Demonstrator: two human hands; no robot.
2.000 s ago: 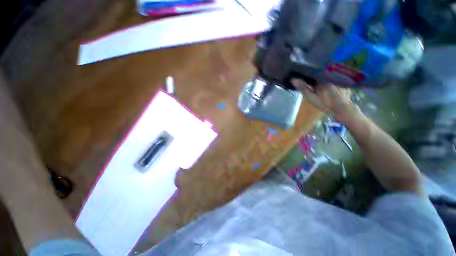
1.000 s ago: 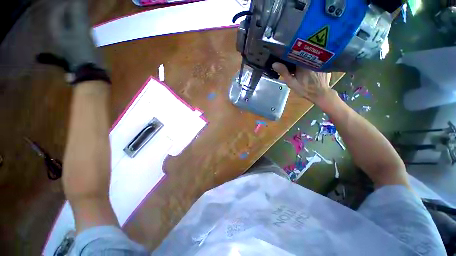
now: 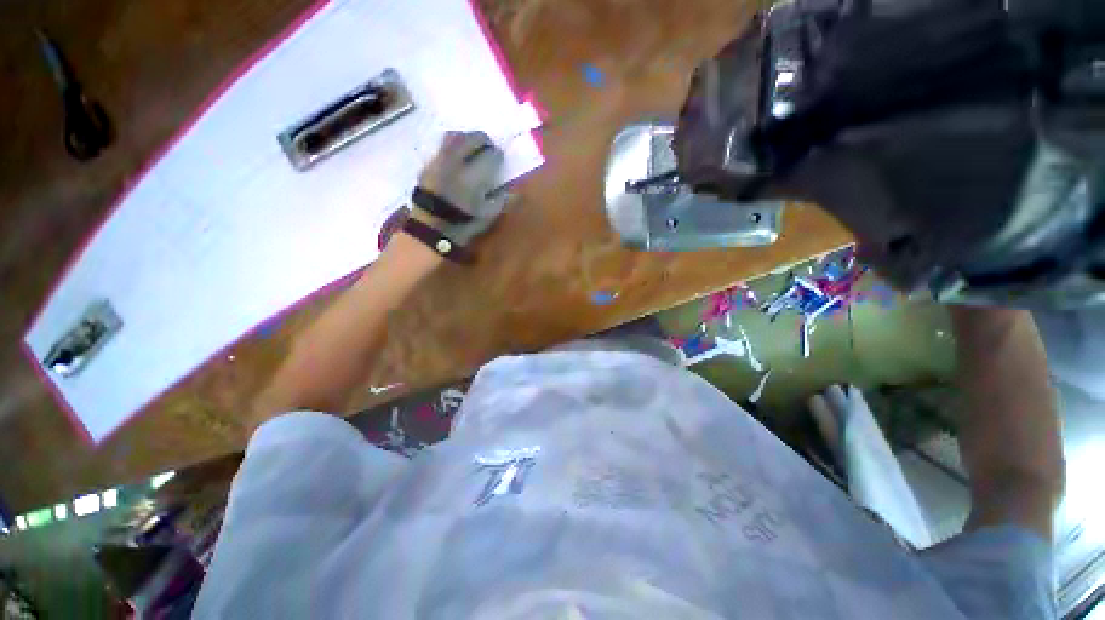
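The fabric lay (image 3: 230, 194) with white paper and a pink edge lies on the table. My left hand (image 3: 463, 188), in a grey mesh glove with dark wrist straps, rests on the lay's right end, fingers bent; whether it grips the edge is unclear. The cutting machine (image 3: 897, 133) fills the upper right, its base plate (image 3: 715, 224) flat on the table, apart from the lay. My right forearm shows below the machine; my right hand is hidden behind the motor body. One lay weight (image 3: 348, 119) lies near the glove, another lay weight (image 3: 84, 338) at the lay's left end.
Fabric shears (image 3: 80, 115) lie on the wooden table (image 3: 545, 273) at the upper left. Small blue scraps lie near the base plate. The table's front edge runs close to my body. Pink, blue and white scraps (image 3: 806, 297) litter the green floor beyond it.
My left hand has come from the upper left down onto the lay's right end. The view has turned and shifted; the machine now shows its dark side, and the upper white piece is out of view.
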